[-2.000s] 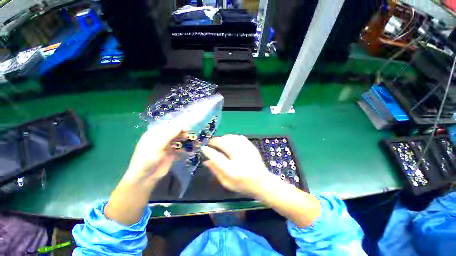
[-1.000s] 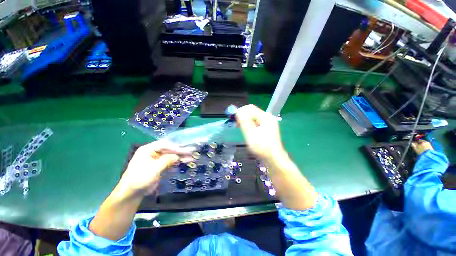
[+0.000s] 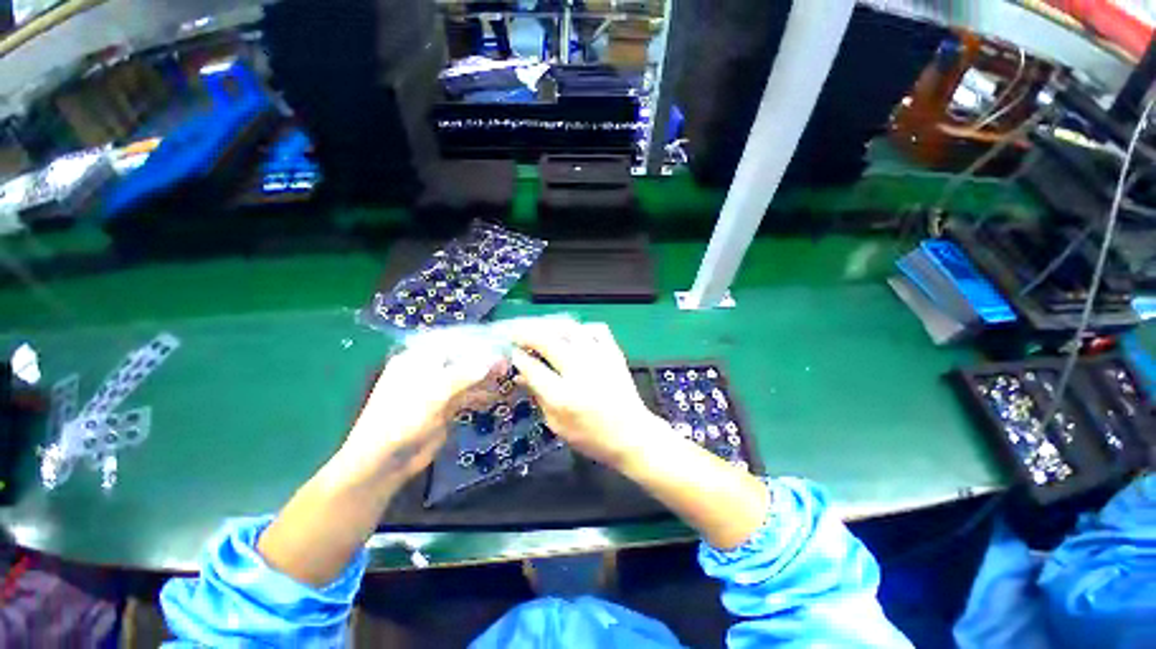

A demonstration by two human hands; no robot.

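Note:
My left hand (image 3: 431, 387) is closed on a clear plastic bag (image 3: 488, 463) with rows of dark ring-faced parts in it. My right hand (image 3: 573, 380) is at the bag's upper edge, its fingertips pinched close to my left hand; whether it grips film or a part is hidden. The bag hangs over the black compartment tray (image 3: 596, 497). Ring-faced parts fill the tray's right section. A second bag of parts (image 3: 459, 279) lies flat behind the tray.
Black trays (image 3: 592, 269) stand at the back, beside a pale metal upright (image 3: 773, 152). Perforated plastic strips (image 3: 108, 412) lie at left. A neighbour's parts tray (image 3: 1059, 437) and a blue sleeve (image 3: 1090, 564) are at right, with blue cards (image 3: 957, 285) behind.
My right hand has come back from the upper right to beside my left hand. The bag, stretched out a second ago, now hangs below both hands. The neighbour's hand has left the view.

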